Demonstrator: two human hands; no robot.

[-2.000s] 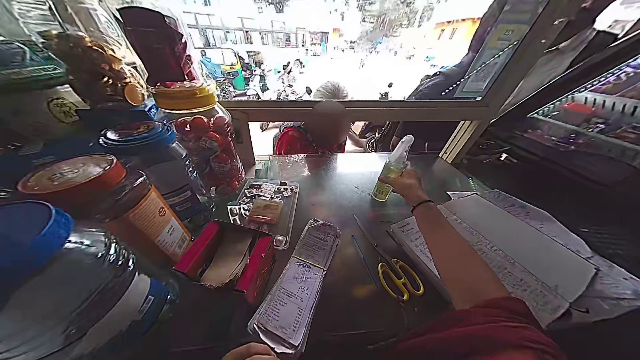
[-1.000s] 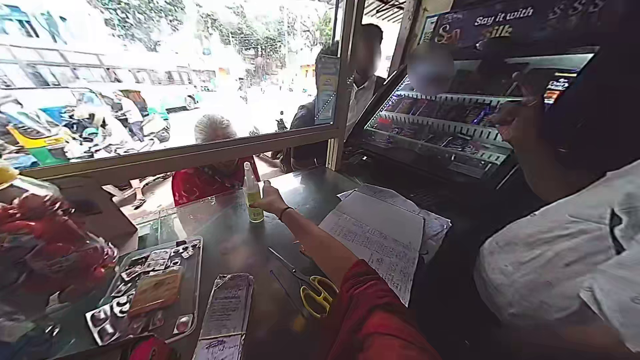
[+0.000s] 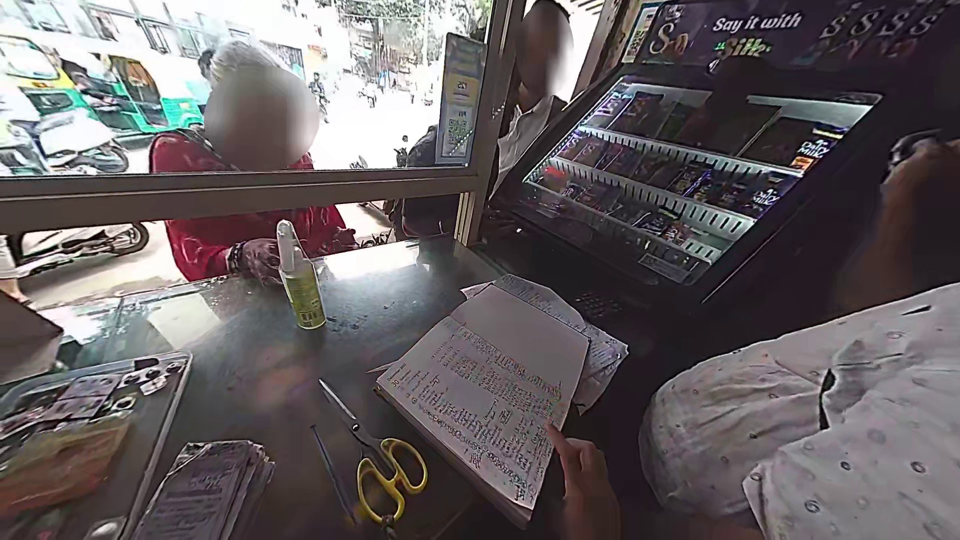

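My right hand [image 3: 585,480] rests at the lower right edge of an open notebook [image 3: 487,390] full of handwriting, its index finger on or just over the page. I cannot see my left hand. Left of the notebook lie scissors with yellow handles [image 3: 375,457] and a thin dark pen [image 3: 332,472]. A spray bottle with yellow-green liquid [image 3: 303,292] stands upright on the dark counter, close to the hand of a person in red [image 3: 259,259] beyond the window frame. A bundle of written papers [image 3: 210,491] lies at the bottom left.
A tray [image 3: 176,405] with small packets and an orange-brown block is at the left. Loose sheets [image 3: 604,360] stick out behind the notebook. A chocolate display case [image 3: 675,180] stands at the back right. A person in a patterned light shirt [image 3: 840,412] is close on the right.
My right hand has let go of the spray bottle, which now stands by itself, and has come back to the notebook. The person in red is more upright. The view has swung right.
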